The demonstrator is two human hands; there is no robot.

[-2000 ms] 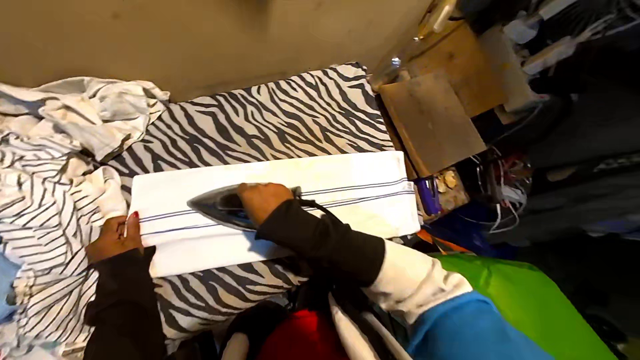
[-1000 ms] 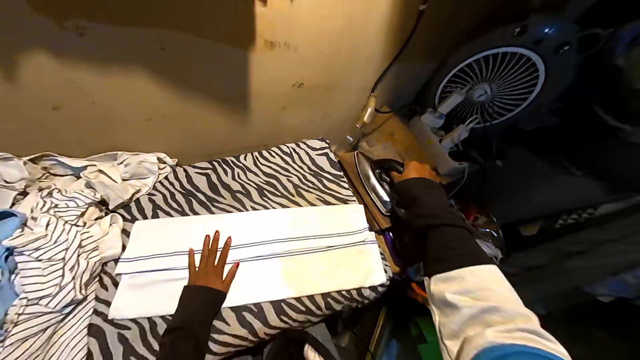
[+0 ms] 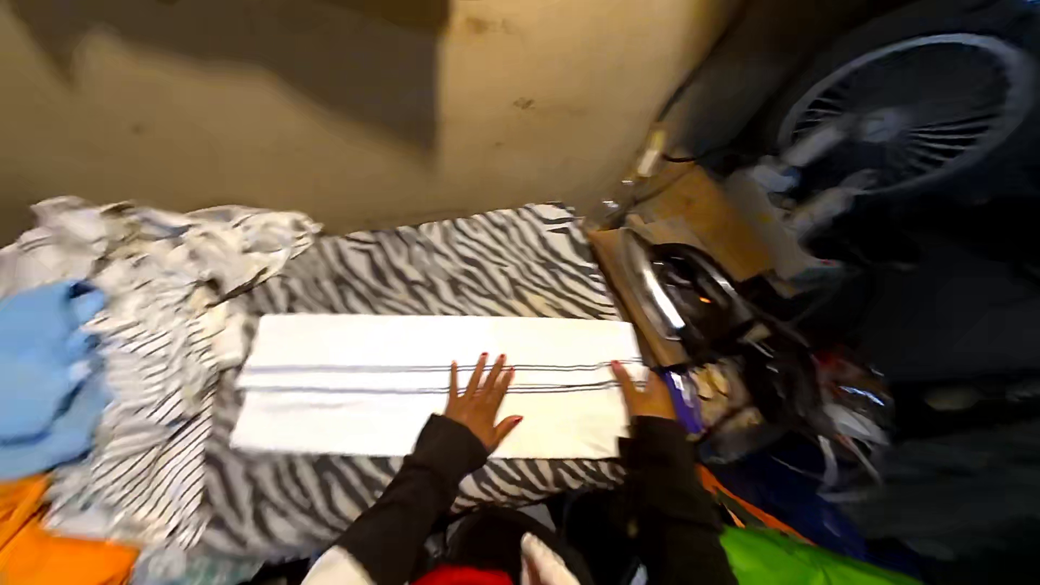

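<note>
A folded white cloth with dark stripes (image 3: 349, 414) lies flat on a zebra-print cover (image 3: 455, 260). My left hand (image 3: 481, 402) rests on it right of its middle, fingers spread, holding nothing. At the cloth's right end, my right hand (image 3: 646, 394) touches the edge; whether it pinches the fabric is not clear. The clothes iron (image 3: 691, 296) stands on its heel on a brown board just beyond the right end, with a small orange light showing.
Crumpled striped fabric (image 3: 154, 390), blue cloth (image 3: 49, 374) and orange cloth (image 3: 65, 536) lie at the left. A wall rises behind. A fan (image 3: 902, 122) stands at the back right. Cables and plastic bags crowd the right side, with green material (image 3: 796, 561) below.
My right hand has let go of the iron and moved to the cloth's right end. Two seconds ago it held the iron on the cloth. My left hand has moved right along the cloth.
</note>
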